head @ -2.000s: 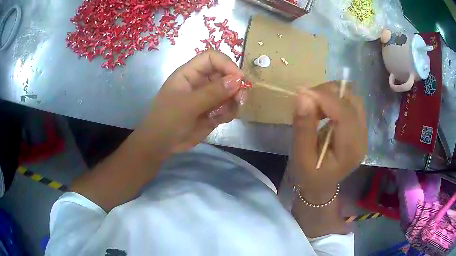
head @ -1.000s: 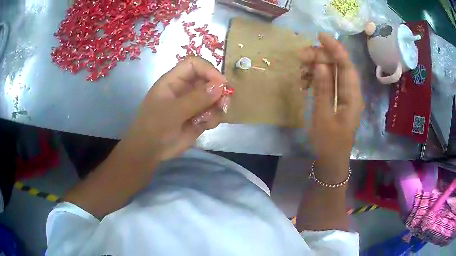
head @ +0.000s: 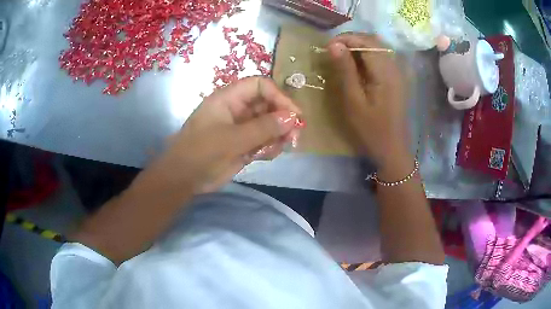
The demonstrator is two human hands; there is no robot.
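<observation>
My left hand (head: 241, 124) pinches a small glossy red part (head: 298, 122) between thumb and fingertips, in front of the board's left side. My right hand (head: 368, 84) is over the back right of the tan work board (head: 323, 130) and holds a thin pale cotton swab (head: 368, 49), lying roughly level. The swab's left end is near a tiny gold accent; contact cannot be told. A white glue dab (head: 296, 80) sits on the board, with a thin pale applicator stick (head: 314, 87) resting at it. A tiny gold accent (head: 293, 59) lies behind the glue.
A large red-part pile (head: 130, 36) lies at the back left, with a smaller loose group (head: 241, 57) beside the board. A parts box (head: 320, 11) stands behind the board. A bag of gold accents (head: 414, 12), a pink mug (head: 460, 72) and a red carton (head: 480, 142) are at the right.
The thin applicator left my right hand and rests by the glue. My right hand has moved back over the board with the swab. My left hand still holds the red part.
</observation>
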